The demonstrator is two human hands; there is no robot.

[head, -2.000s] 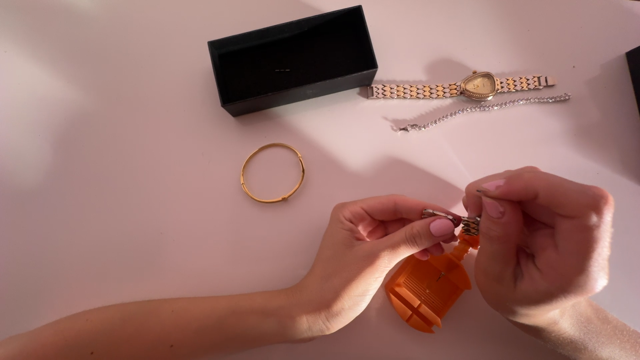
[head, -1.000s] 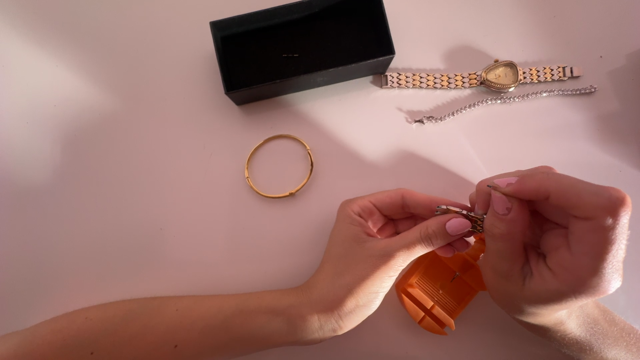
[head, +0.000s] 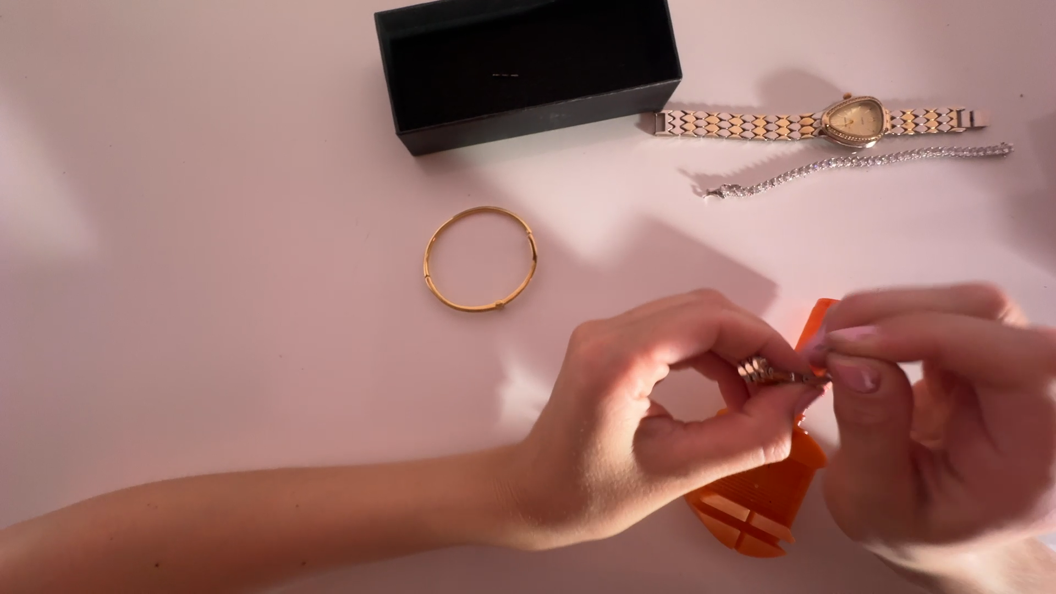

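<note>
Between the thumb and fingers of my left hand (head: pixel 660 421) is a short piece of metal link band (head: pixel 763 371). My right hand (head: pixel 932 412) meets it at the fingertips, thumb and forefinger pinched together at the end of the piece; what they pinch is too small and blurred to tell. Beneath both hands lies an orange plastic holder (head: pixel 755 507) with ridges and a slotted end, partly hidden by my fingers.
A black box (head: pixel 536 115) without a lid stands at the top, small pins (head: pixel 505 75) inside. To its right lie a two-tone wristwatch (head: pixel 854 122) and a silver-coloured chain bracelet (head: pixel 858 162). A gold-coloured bangle (head: pixel 481 308) lies left of my hands on the pale table.
My left hand has turned, and more of the link piece shows between its fingers. The right fingers have shifted to the piece's end. More of the orange holder's upper part shows.
</note>
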